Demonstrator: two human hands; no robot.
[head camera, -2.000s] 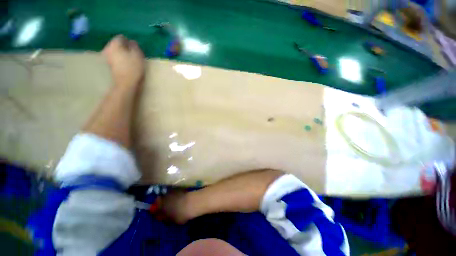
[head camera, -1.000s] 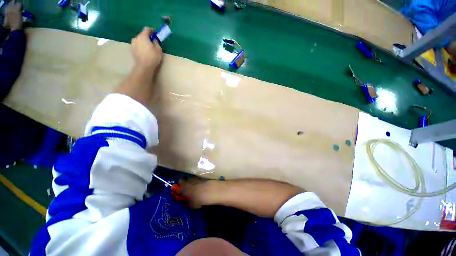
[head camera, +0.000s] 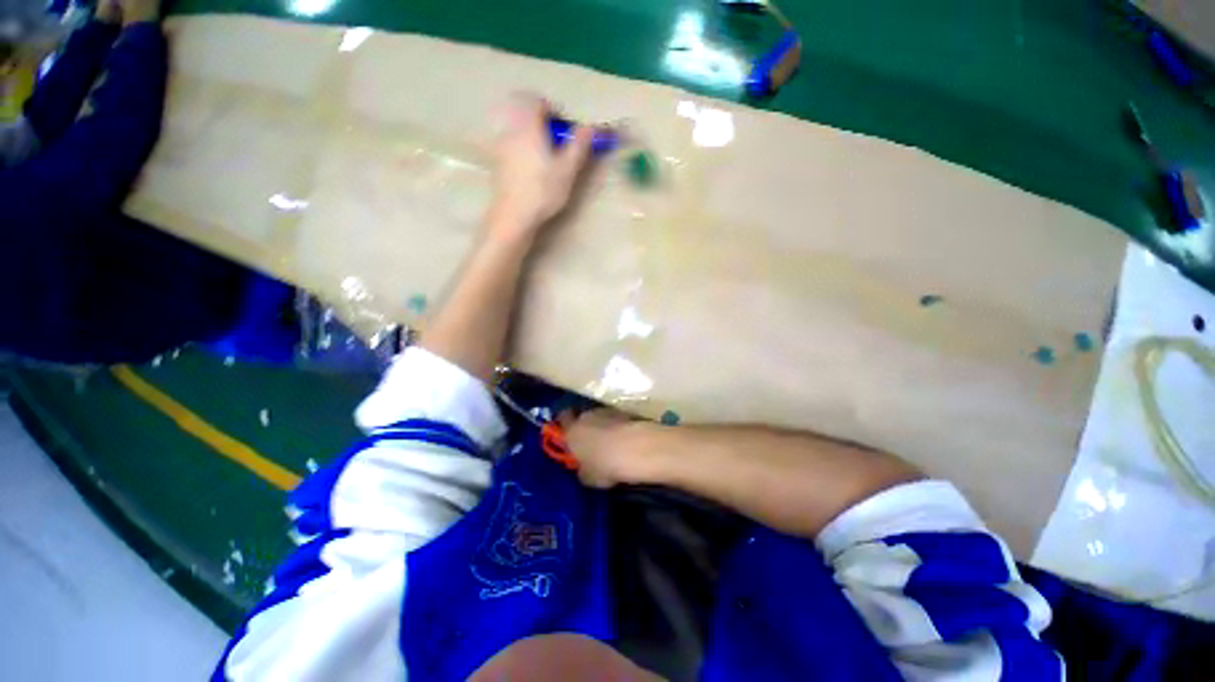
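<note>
My left hand (head camera: 544, 157) is over the brown-papered table and holds a blue battery pack (head camera: 581, 136), blurred by motion. A small green piece (head camera: 642, 167) shows at the pack's right end. My right hand (head camera: 600, 446) is low at my lap, at the table's near edge, closed around a tool with an orange handle (head camera: 558, 445). The tool's thin metal shaft (head camera: 517, 404) points up and left. The fingers of my right hand are partly hidden.
The green belt (head camera: 906, 100) runs along the far side with blue packs (head camera: 777, 63) on it. Another person's dark sleeve (head camera: 100, 147) is at left. A white sheet (head camera: 1113, 440) with clear tubing (head camera: 1159, 406) lies at right. Green dots (head camera: 1043, 354) mark the table.
My left hand has lifted the blue pack off the belt and brought it nearer over the table. The view has turned left, with more floor showing. My right hand still holds the tool low.
</note>
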